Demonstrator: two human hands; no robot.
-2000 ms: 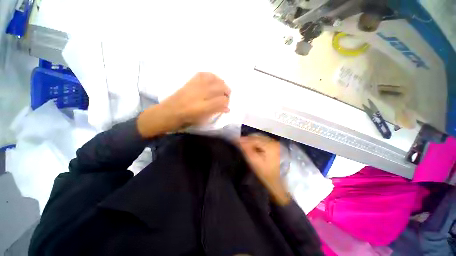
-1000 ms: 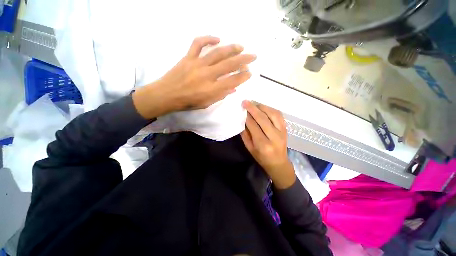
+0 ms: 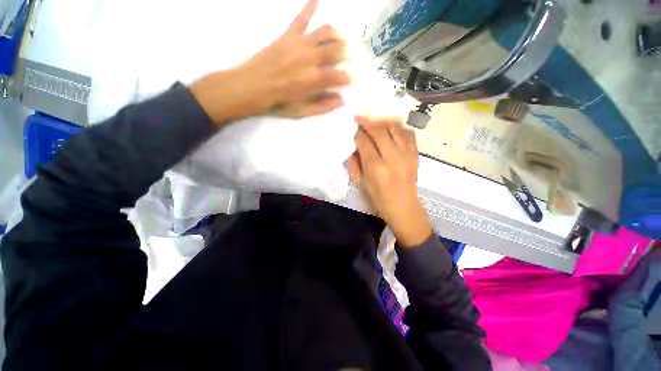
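Observation:
The white fabric piece (image 3: 268, 156) lies over the machine table and hangs over its front edge; much of it is overexposed. My left hand (image 3: 293, 72) lies on top of the fabric with its fingers spread, holding nothing. My right hand (image 3: 388, 167) is at the fabric's right edge, thumb below and fingertips on the cloth; whether it pinches the edge is not clear. The sewing machine head (image 3: 471, 61) is just beyond my hands. The needle area is lost in glare.
Thread snips (image 3: 523, 197) and a tan block (image 3: 558, 196) lie on the right of the bed near a paper sticker (image 3: 484, 139). A ruler strip (image 3: 500, 226) runs along the front edge. Bright pink fabric (image 3: 522, 304) is at lower right, a blue crate (image 3: 45, 138) at left.
My left hand has moved up and forward over the fabric. My right hand has shifted up slightly. The fabric has advanced toward the machine, and the view has shifted to show more of the head.

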